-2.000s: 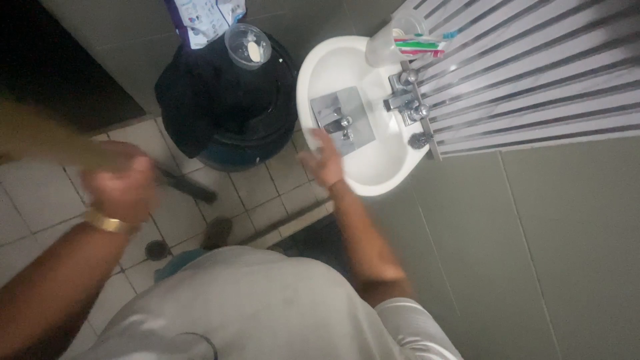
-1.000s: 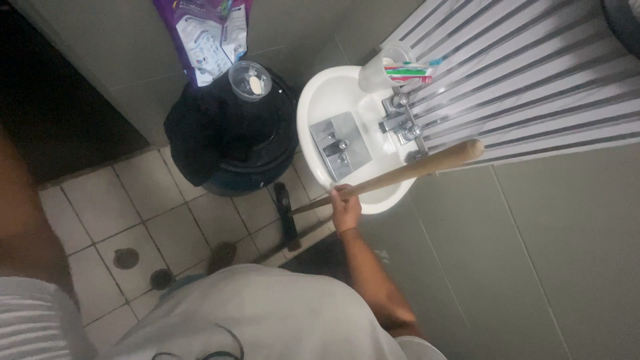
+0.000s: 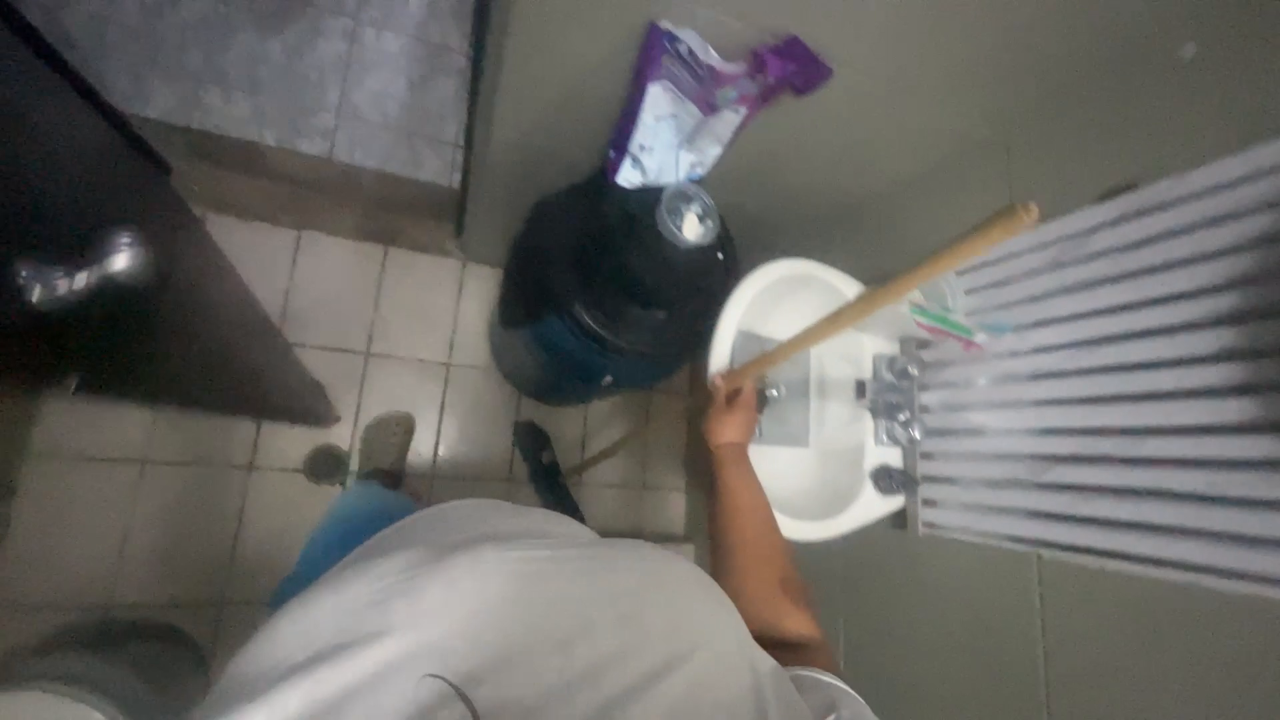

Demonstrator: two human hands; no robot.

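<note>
My right hand (image 3: 732, 412) is closed around the long wooden handle (image 3: 880, 298) of a floor tool, beside the near-left rim of the white sink (image 3: 820, 515). The handle slants up to the right over the basin. Its lower part shows again near the floor, by a dark, narrow head (image 3: 545, 470); the exact kind of tool cannot be told. A grey rectangular piece (image 3: 790, 425) lies in the basin area, partly behind the hand. My left hand is out of view.
A dark door (image 3: 170, 310) with a shiny handle stands ajar at left. A dark-covered round bin (image 3: 600, 300) bears a clear plastic cup (image 3: 688, 215), near a purple bag (image 3: 675, 120). Toothbrushes (image 3: 945, 325) stand by the faucet (image 3: 895, 398). My shoe (image 3: 387, 443) is near a floor drain (image 3: 325, 464).
The handle passed from my left hand to my right. My left arm has left the view. The doorway, dark before, now shows pale floor beyond the door. The view has shifted left.
</note>
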